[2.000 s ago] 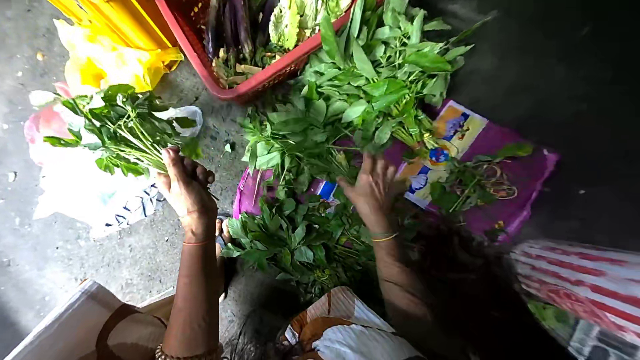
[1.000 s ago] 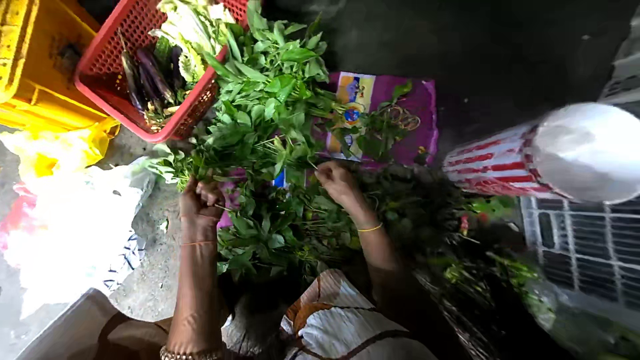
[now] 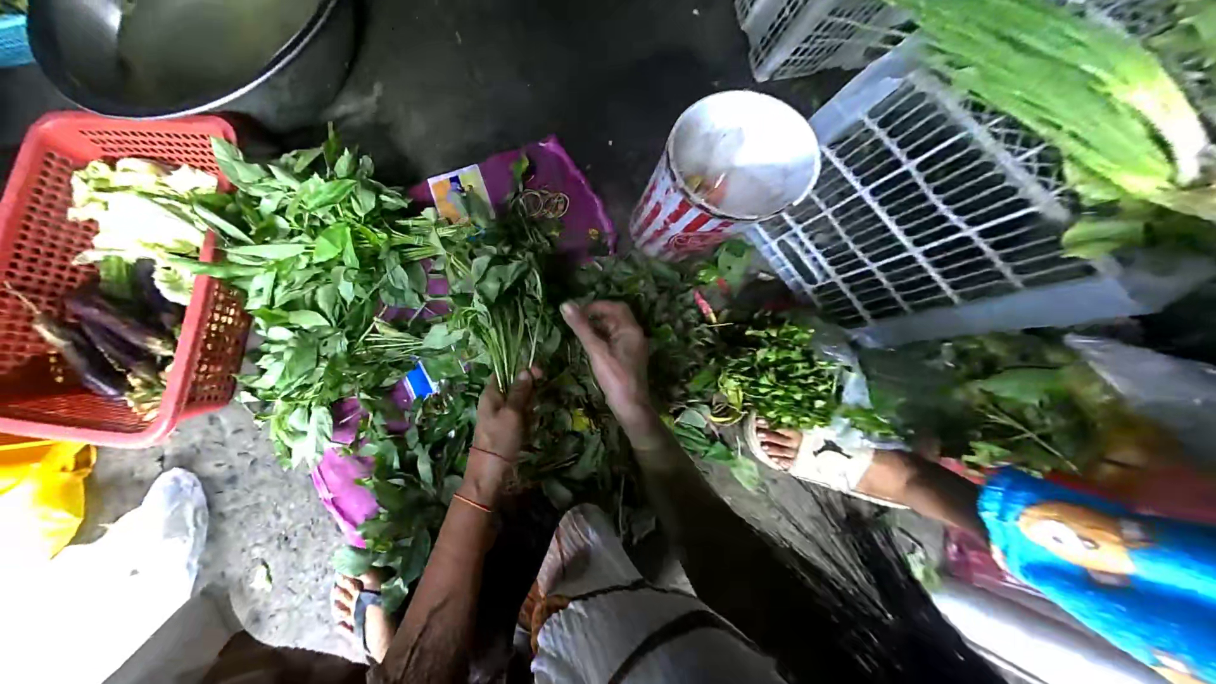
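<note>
My left hand (image 3: 503, 418) is closed around the stems of a small bunch of leafy greens (image 3: 508, 309), whose leaves point away from me. Just right of that bunch, my right hand (image 3: 613, 356) has its fingers loosely curled and thumb apart, with nothing seen in it. A large heap of leafy stems (image 3: 323, 256) lies to the left, partly over a purple printed sack (image 3: 570, 204). Rubber bands (image 3: 543, 203) rest on the sack beyond my hands. Darker greens (image 3: 418, 465) lie below and around my hands.
At left stands a red plastic basket (image 3: 142, 432) with eggplants and pale leafy vegetables, below a large metal basin (image 3: 256, 90). A red-and-white striped tub (image 3: 674, 214) and a white plastic crate (image 3: 912, 209) stand to the right. Another person's sandaled foot (image 3: 784, 445) is at lower right.
The view has swung to the right. Two seconds ago my left hand held a bunch over the white bag at left; now it holds a bunch near my right hand, over the greens.
</note>
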